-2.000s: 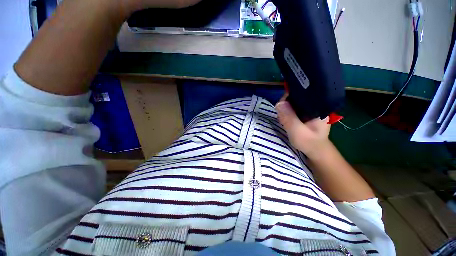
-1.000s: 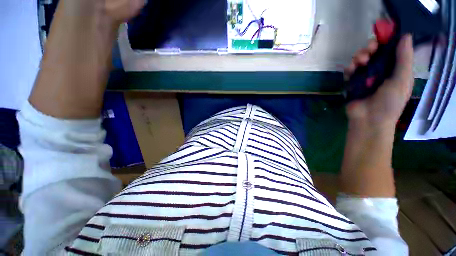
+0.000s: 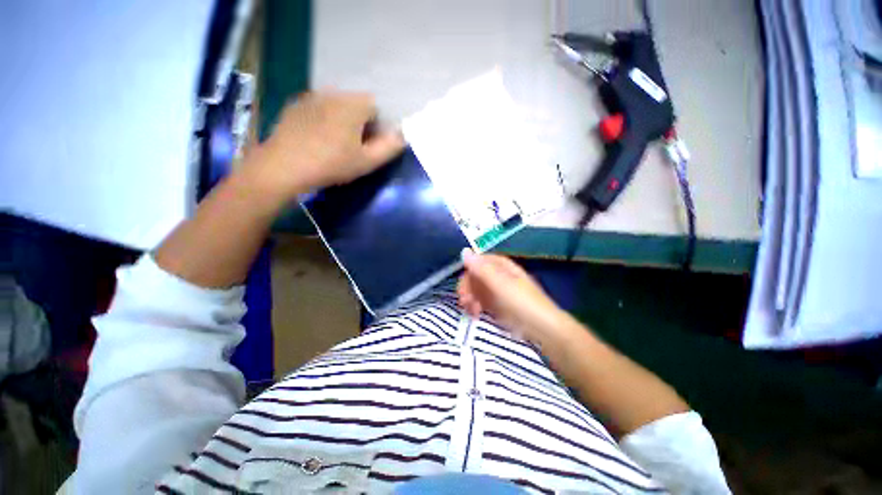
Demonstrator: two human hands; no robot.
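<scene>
The display unit (image 3: 488,145) is tilted askew across the bench's front edge, its dark screen panel (image 3: 392,227) at the lower left and white half at the upper right. A small green circuit board (image 3: 498,233) with short wires lies at its near edge. My left hand (image 3: 334,140) is on the unit's far left edge, slightly blurred. My right hand (image 3: 498,290) holds the near edge beside the board; its fingertips are partly hidden. The black soldering gun (image 3: 633,106) with red trigger lies on the mat to the right.
The beige-grey work mat (image 3: 435,39) has a green bench edge (image 3: 619,246). White separator sheets (image 3: 803,193) are stacked at the right. A large white sheet (image 3: 97,106) with dark units beside it is at the left. A cable (image 3: 686,208) hangs over the bench edge.
My right hand has let go of the soldering gun, which now lies on the mat, and has taken the unit's near edge. The unit has turned and moved toward me over the bench edge.
</scene>
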